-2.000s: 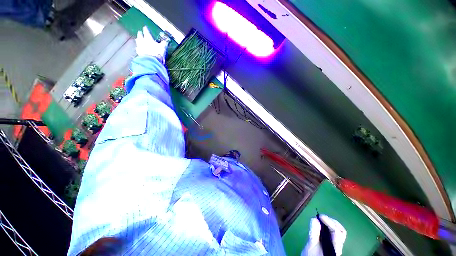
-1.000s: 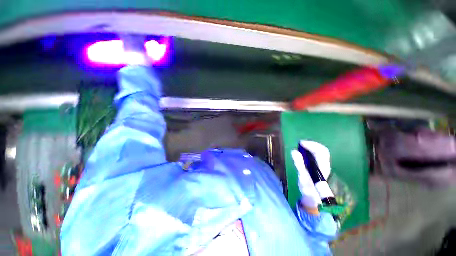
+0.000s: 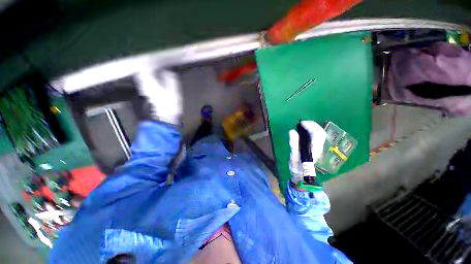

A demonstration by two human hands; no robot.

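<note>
My right hand (image 3: 305, 145), in a white glove, holds a black electric screwdriver (image 3: 307, 154) with a white label and green tail end, over the green mat (image 3: 279, 72). Tweezers or a similar thin stick (image 3: 301, 89) lie on the mat beyond it. A clear plastic parts box (image 3: 336, 148) with a yellow mark lies just right of the hand. My left hand (image 3: 162, 98), also white-gloved, is blurred in front of the white line edge; whether it holds anything cannot be told.
The dark line with its white edge (image 3: 222, 50) crosses the top, with a red-wrapped post (image 3: 310, 18). At left are a black box of green strands (image 3: 26, 121) and a red tray (image 3: 85, 179) with boards. A pinkish cloth-like item (image 3: 439, 77) is at far right.
The view has swung toward the right-hand bench. My left hand has left the brightly lit part of the line and is lower, before its edge. My right hand still holds the screwdriver.
</note>
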